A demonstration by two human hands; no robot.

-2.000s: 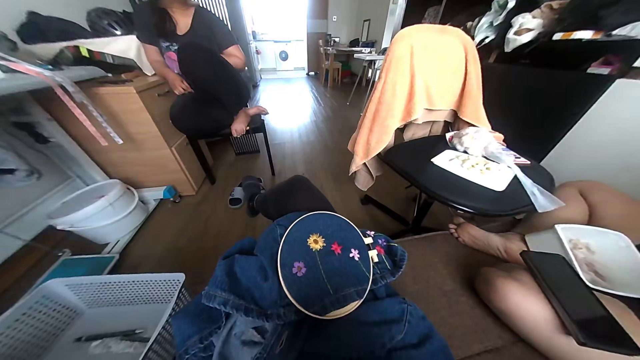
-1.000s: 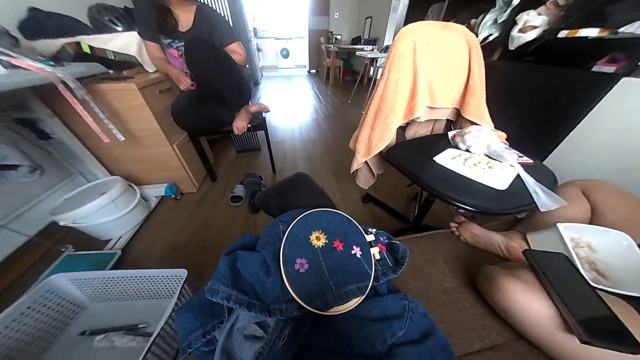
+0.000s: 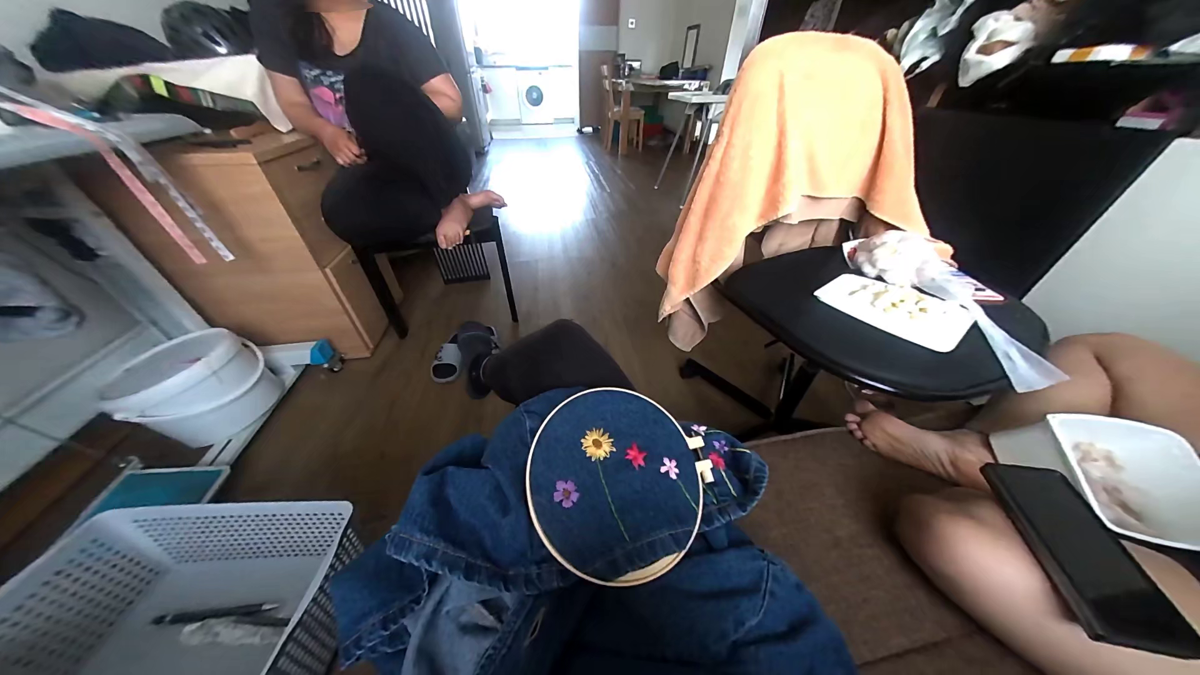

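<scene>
A round embroidery hoop (image 3: 531, 487) clamps part of a blue denim garment (image 3: 750, 600) that lies bunched over my lap. Inside the hoop the denim carries a yellow flower, a red one, a pink one and a purple one, with green stitched stems. More small stitched flowers show on the denim just right of the hoop's clasp (image 3: 701, 459). Neither my left hand nor my right hand can be seen. No needle or thread end can be made out.
A white plastic basket (image 3: 234, 525) with pens stands at the lower left, white buckets (image 3: 202, 389) behind it. A black chair (image 3: 937, 370) bears a white tray (image 3: 895, 312). A person's bare legs, a phone (image 3: 1087, 553) and a white container (image 3: 1139, 478) are at right. Another person sits at upper left.
</scene>
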